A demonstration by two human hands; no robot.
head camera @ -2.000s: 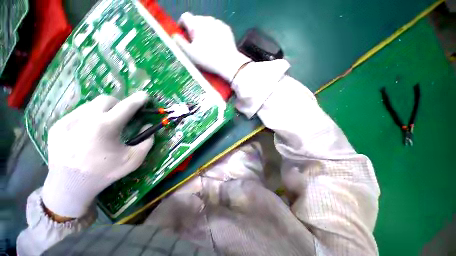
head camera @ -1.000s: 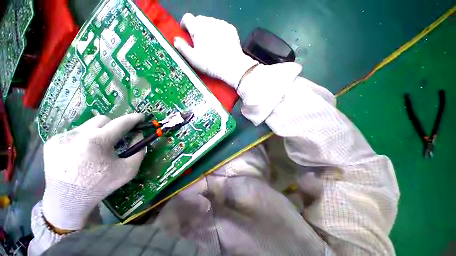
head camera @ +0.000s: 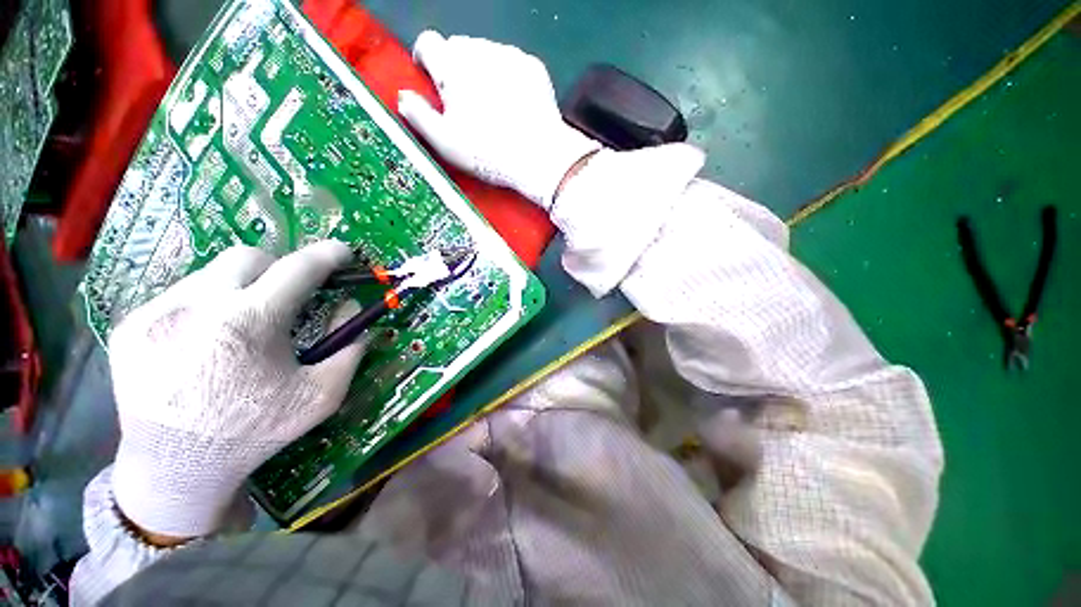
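A large green circuit board [head camera: 356, 202], solder side up, lies on a red carrier [head camera: 518, 223]. My left hand [head camera: 231, 356], in a white knitted glove, holds side cutters [head camera: 385, 291] with black handles and orange near the pivot. Their jaws are over the board's right part, at or just above the surface; contact cannot be told. My right hand [head camera: 498, 113], also gloved, rests at the board's upper right edge over the red carrier, thumb apart from the fingers. Whether it grips the edge is hard to tell.
A black palm-sized block [head camera: 625, 107] lies beyond my right wrist. Spare cutters [head camera: 1014, 291] lie open on the lighter green mat [head camera: 948, 474] at right. Yellow tape [head camera: 883, 166] crosses the bench diagonally. Another board [head camera: 30, 107] and a red carrier [head camera: 119, 131] are at upper left.
The cutters have shifted slightly right and up over the board since the last frame, with my left hand. My right hand stays at the edge. The view has shifted somewhat.
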